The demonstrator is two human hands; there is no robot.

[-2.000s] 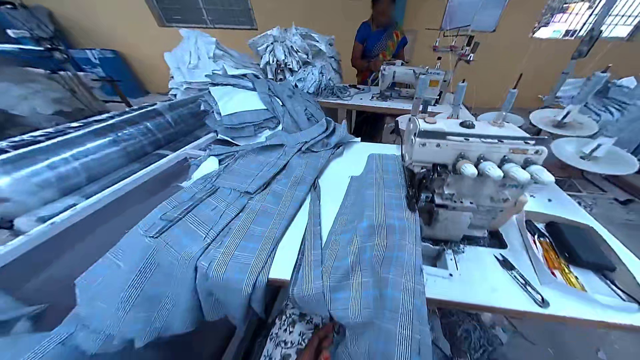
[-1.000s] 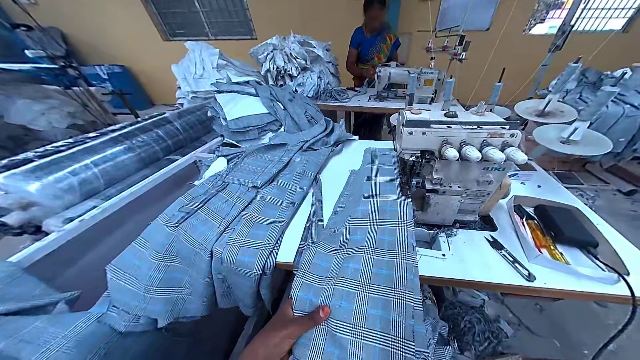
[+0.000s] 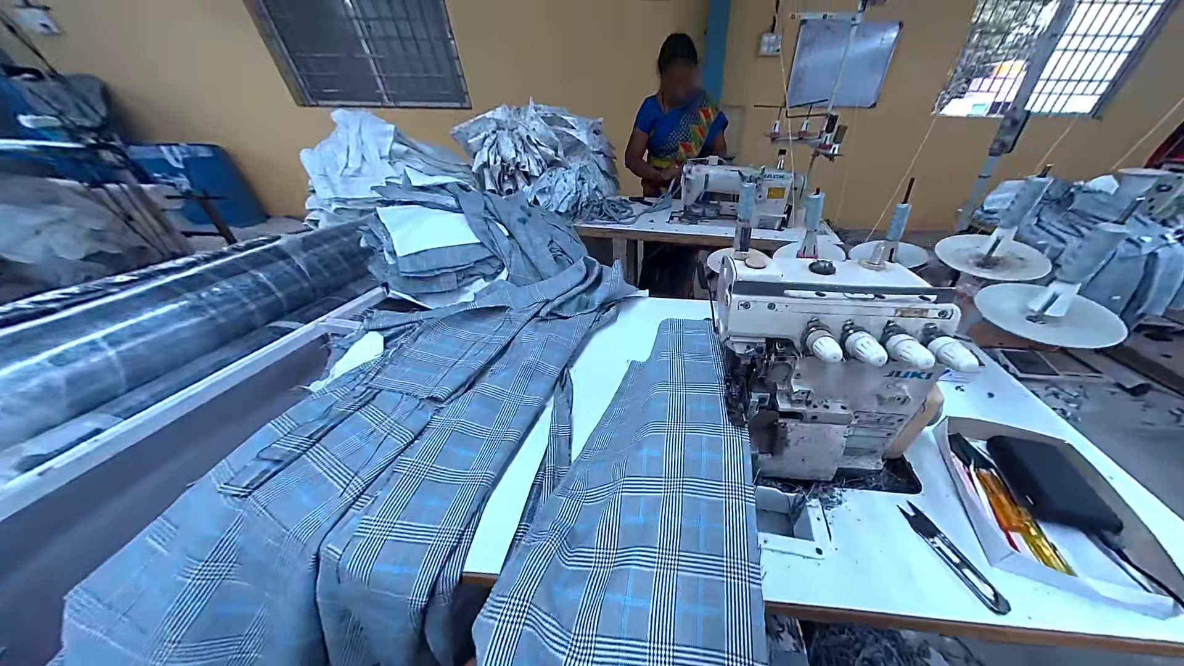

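Observation:
A grey plaid fabric panel [image 3: 647, 499] lies over the white table, its right edge beside the presser area of a Juki overlock sewing machine [image 3: 832, 370], and hangs over the front edge. Left of it, more plaid pieces [image 3: 407, 472] drape down from a heap of folded fabric [image 3: 444, 240]. A trace of skin shows at the bottom edge below the panel; which hand it belongs to cannot be told. Otherwise both my hands are out of sight. Thread snips [image 3: 957, 560] lie on the table right of the machine.
An open box [image 3: 980, 518] with a black case and tools sits at the right. Plastic-wrapped fabric rolls [image 3: 203, 324] run along the left. Thread cones on discs [image 3: 1054, 310] stand behind the machine. A person [image 3: 680, 129] stands at another sewing machine [image 3: 740, 194].
The hand seen under the near end of the panel one second ago has dropped almost wholly out of view. The panel lies flatter along the machine's left side.

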